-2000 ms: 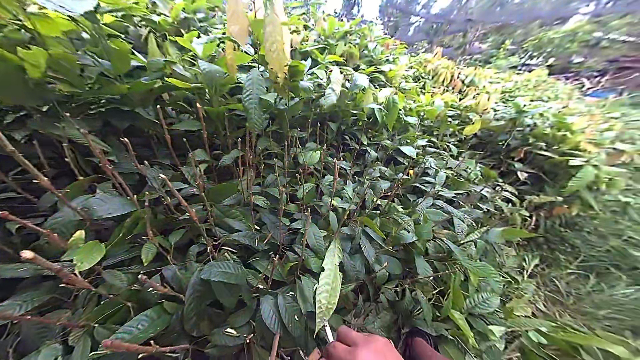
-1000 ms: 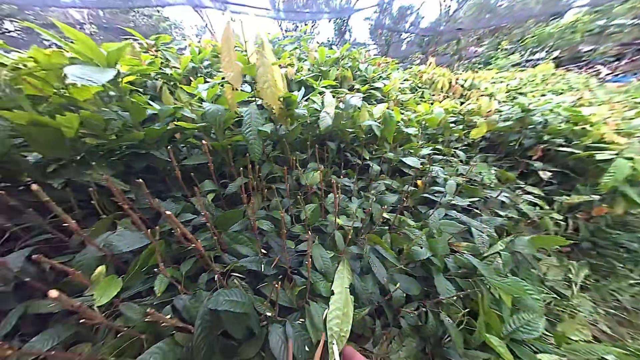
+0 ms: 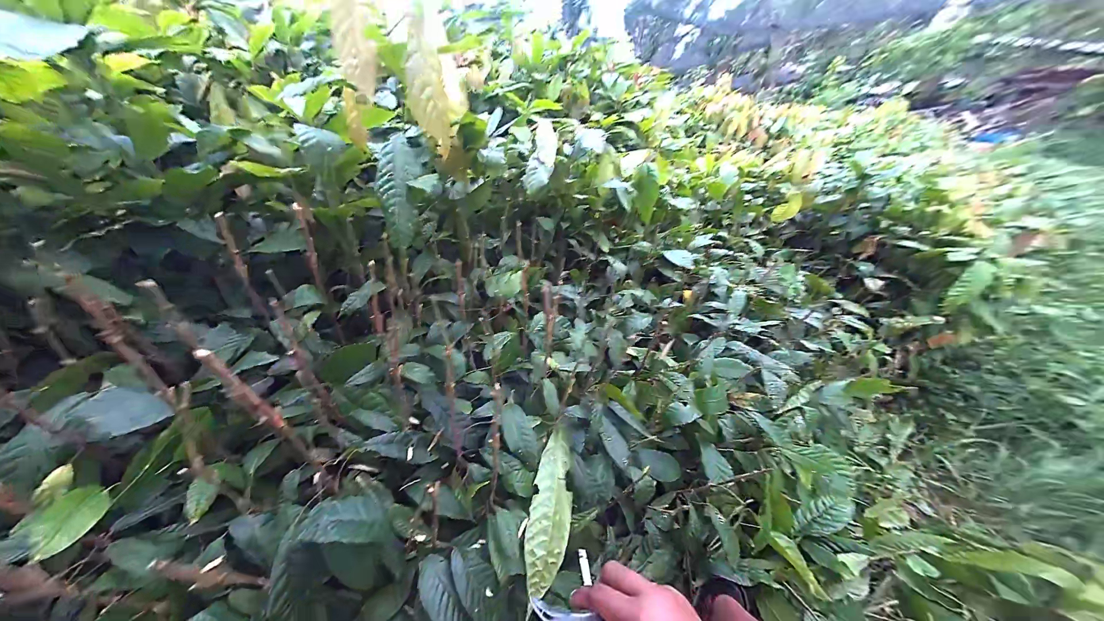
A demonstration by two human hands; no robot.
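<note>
My right hand [image 3: 634, 595] is at the bottom edge, right of centre, with its fingers curled. A shiny, curved, metal-looking object [image 3: 556, 611] is at its fingertips; most of it is cut off by the frame. A thin white stick-like piece [image 3: 584, 565] stands up just above the fingers. Beside them, a pale green leaf [image 3: 548, 515] points upward, its lower tip by the shiny object. Cut brown stems [image 3: 250, 401] stand among dark green leaves to the left. My left hand is out of view.
Dense leafy plants [image 3: 673, 379] spread ahead and to both sides. Yellowed leaves [image 3: 429, 73] hang at the top. Blurred grass [image 3: 1026, 423] lies along the right. A dark shoe or sandal [image 3: 723, 595] shows partly beside my hand. Dark netting [image 3: 707, 30] is in the background.
My right hand shows more fully than one second ago, when only a fingertip was visible. The view tilted up, then back down.
</note>
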